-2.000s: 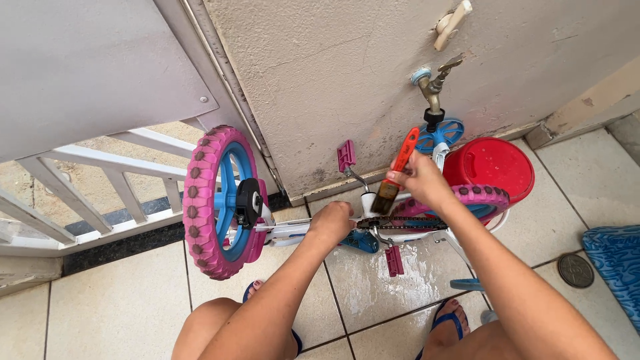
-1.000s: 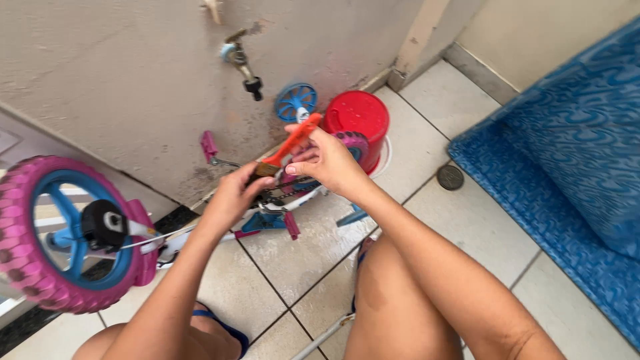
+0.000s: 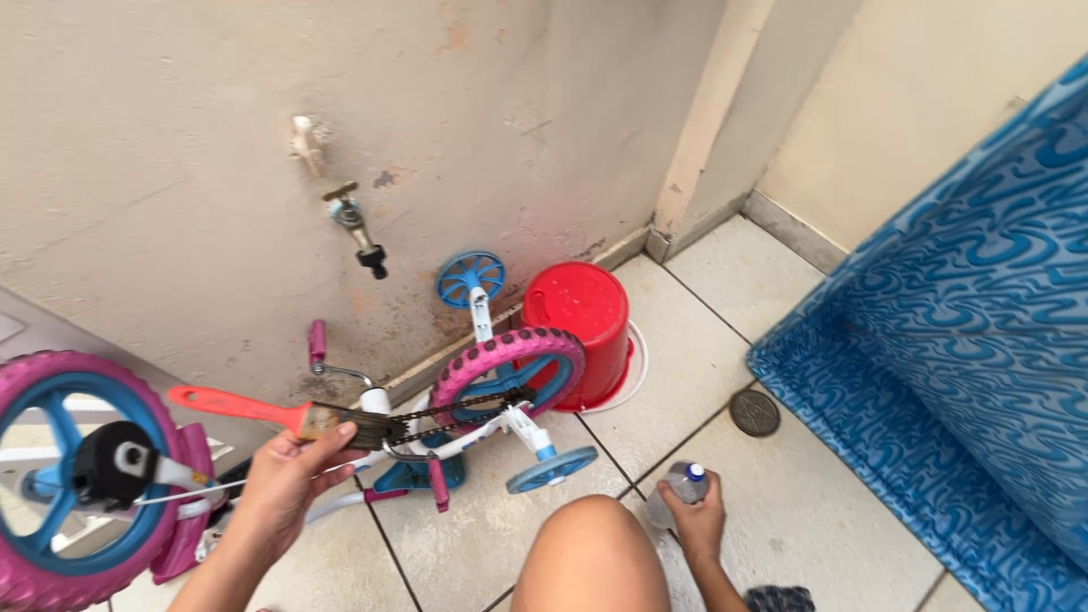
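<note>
My left hand (image 3: 297,476) grips a paintbrush (image 3: 242,405) with an orange handle by its ferrule, its dark bristles over the crank end of the bicycle chain (image 3: 459,410). The child's bicycle lies upside down on the tiles, with a pink and blue front wheel (image 3: 64,484) at the left, a rear wheel (image 3: 510,365) by the bucket, and pink pedals (image 3: 438,486). Two blue training wheels (image 3: 552,469) flank the rear wheel. At the lower right my right hand (image 3: 701,514) is closed around a clear plastic bottle (image 3: 678,493) with a blue and white cap, low over the floor.
An upturned red bucket (image 3: 578,319) stands against the wall behind the rear wheel. A brass tap (image 3: 350,221) juts from the wall. Blue patterned fabric (image 3: 960,340) hangs down at the right, near a round floor drain (image 3: 755,413). My knee (image 3: 595,557) is in front.
The brush, in my right hand two seconds ago, is now in my left. My right hand has moved right and down and taken hold of the bottle. The view has swung right.
</note>
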